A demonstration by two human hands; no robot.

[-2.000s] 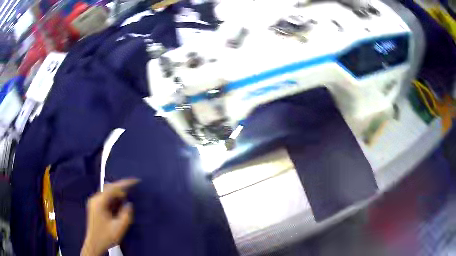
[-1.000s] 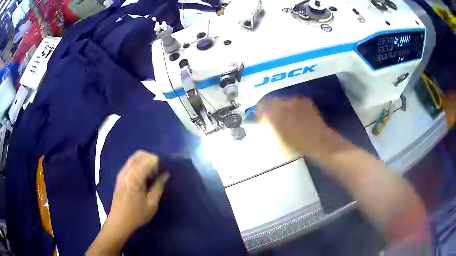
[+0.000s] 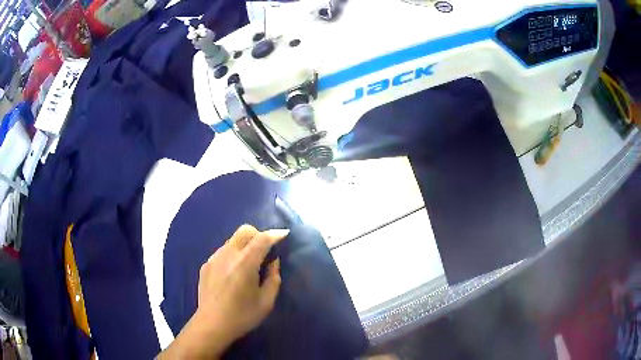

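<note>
A navy garment panel (image 3: 204, 225) with a curved left edge lies left of and in front of the needle area (image 3: 320, 165). My left hand (image 3: 239, 285) is on this panel, fingers bent, with the fingertips near a small raised fold at its right edge. Whether the fingers pinch the cloth cannot be told. A straight-edged navy strip (image 3: 478, 204) lies under the arm of the white sewing machine (image 3: 415, 49) and reaches the table's front edge. My right hand cannot be made out; only a small skin-toned blur shows at the bottom edge.
A navy cloth heap (image 3: 112, 140) covers the left side, with an orange-yellow strip (image 3: 75, 281) in it. Small snips (image 3: 548, 144) lie by the machine's right base. A ruler strip (image 3: 422, 302) runs along the front edge.
My right hand and forearm have left the machine arm area. My left hand has moved right. The curved panel lies farther from the heap, and more white table shows between them.
</note>
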